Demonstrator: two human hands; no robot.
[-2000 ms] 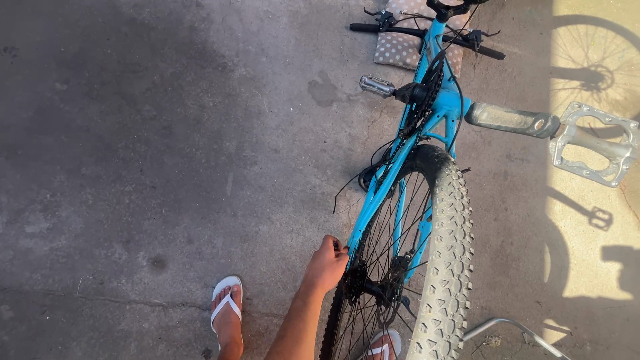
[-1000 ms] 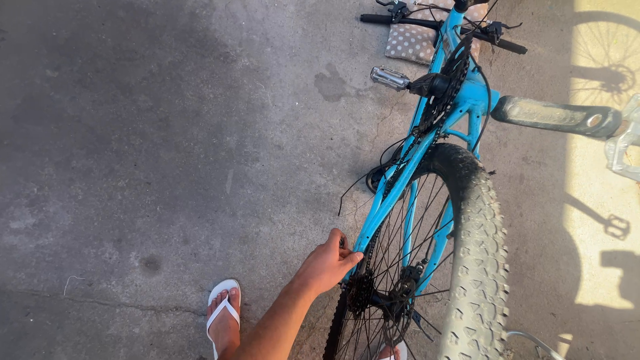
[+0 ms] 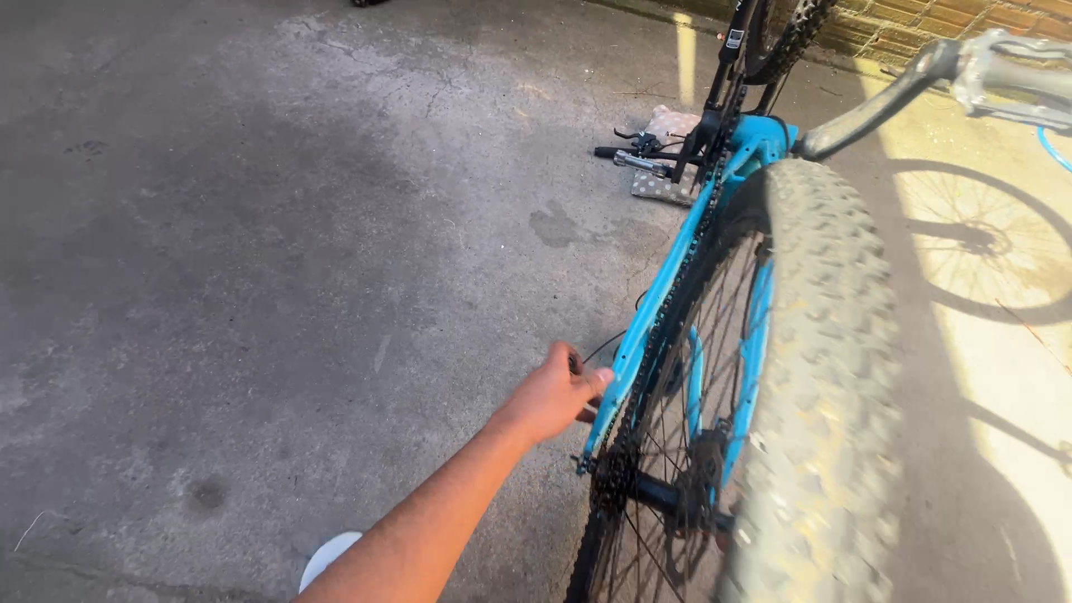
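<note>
My left hand (image 3: 557, 394) is at the blue chainstay (image 3: 649, 314) of an upturned mountain bike, near the rear hub. Its thumb is at the tube's near side; the other fingers are partly hidden, so a grip on the tube cannot be told. Just right of the tube runs the black chain (image 3: 691, 251), down to the rear sprockets (image 3: 615, 473). The rear tyre (image 3: 825, 377), knobby and dusty, stands to the right of the hand. A thin black cable (image 3: 603, 347) sticks out beside the fingers. My right hand is out of view.
The handlebar grip (image 3: 615, 152) and brake lever rest by a polka-dot cushion (image 3: 662, 186) on the concrete floor (image 3: 293, 293). A crank arm with a metal pedal (image 3: 1013, 79) juts out at the upper right. Behind is a brick wall (image 3: 963, 25). A white sandal (image 3: 331, 553) shows at the bottom.
The view has tilted up and come closer to the rear wheel. My left hand remains beside the blue tube near the hub. The pedal at the right has swung to a different place in view.
</note>
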